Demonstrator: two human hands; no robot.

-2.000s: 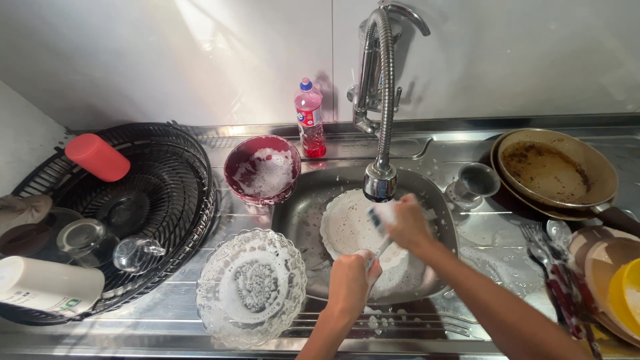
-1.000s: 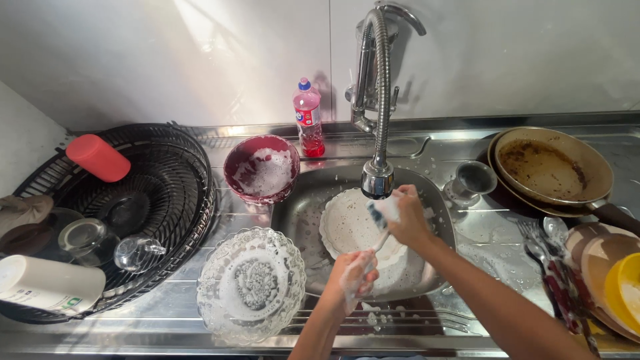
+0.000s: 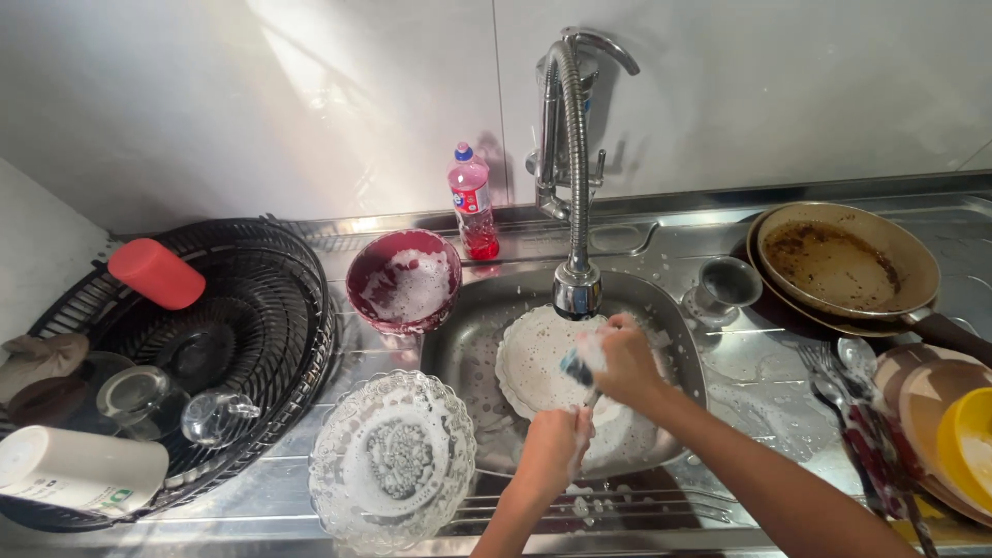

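Note:
Over the steel sink (image 3: 473,387), my right hand (image 3: 626,360) is closed on a soapy sponge (image 3: 577,364) with a bluish side. Just below and to the left, my left hand (image 3: 559,442) grips the lower end of a thin metal utensil (image 3: 594,397); its upper end is hidden in the sponge and right hand. Beneath the hands a white scalloped plate (image 3: 535,364) lies in the sink. The chrome spray faucet (image 3: 577,287) hangs just above, and no flow of water is visible. Left of the sink are a foamy clear glass dish (image 3: 395,457) and a dark red bowl (image 3: 403,283) with suds.
A black dish rack (image 3: 232,310) at left holds a red cup (image 3: 155,273), a white cup (image 3: 85,469) and glassware. A detergent bottle (image 3: 471,205) stands behind the sink. To the right are a metal cup (image 3: 725,287), stacked pans (image 3: 845,256), cutlery (image 3: 852,411) and plates with a yellow bowl (image 3: 969,442).
Both hands have stayed over the sink on the sponge and utensil, with small shifts in their position. The surrounding dishes have not moved.

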